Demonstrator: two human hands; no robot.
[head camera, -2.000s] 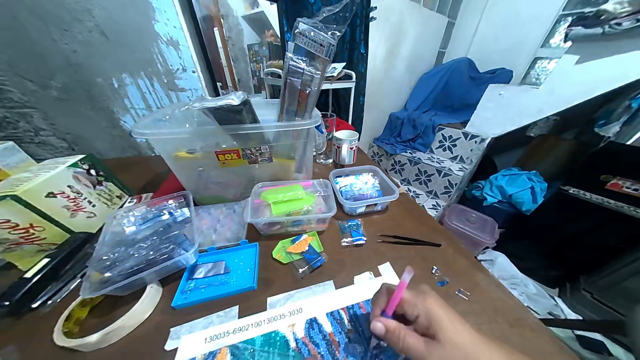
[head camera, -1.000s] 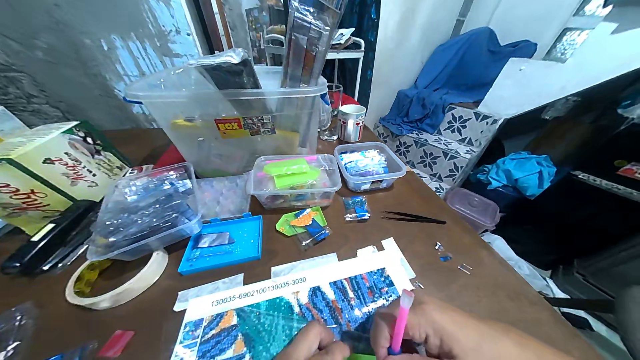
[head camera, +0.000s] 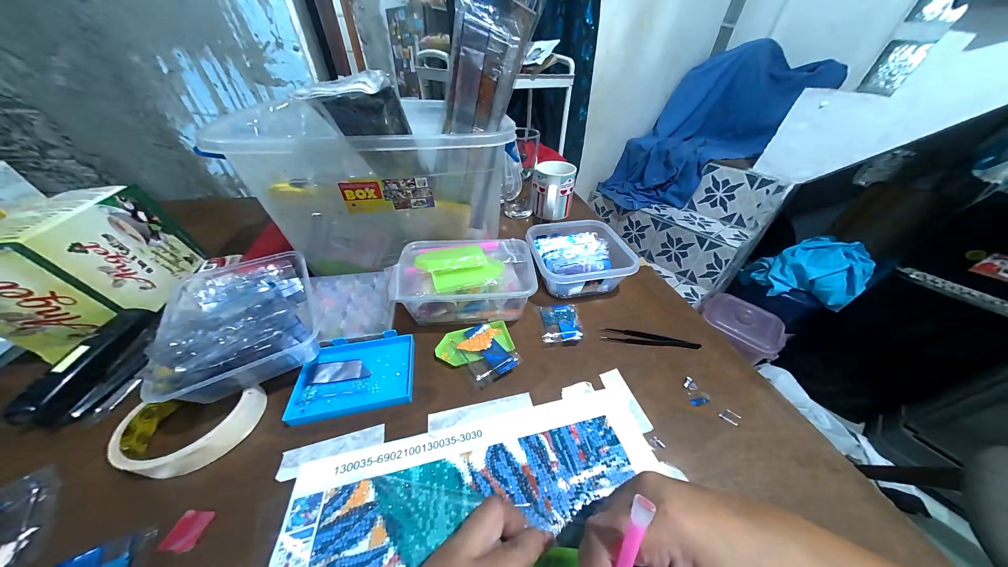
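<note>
A diamond painting canvas (head camera: 441, 480) lies on the brown table, its top edge held by strips of pale paper. My left hand (head camera: 496, 535) rests on its lower part, fingers bent; whether they pinch anything is unclear. Beside it, my right hand (head camera: 642, 524) holds a pink applicator pen (head camera: 634, 531), its wide end up. Part of a green object (head camera: 557, 557) shows between the hands at the bottom edge. Beyond the canvas sits a green tray (head camera: 449, 346) with orange beads and a small bag. Black tweezers (head camera: 650, 339) lie farther right.
A blue tray (head camera: 398, 378), a tape roll (head camera: 185, 459) and a tub of packets (head camera: 236, 323) stand at left. Behind are a lidded container (head camera: 465, 303), an open tub (head camera: 622, 264), a large clear bin (head camera: 315, 224) and a mug (head camera: 554, 190). Loose bits (head camera: 697, 394) lie near the right edge.
My left hand has come into view at the lower canvas. My right hand has moved down from the canvas's upper right part, with the pen still in it.
</note>
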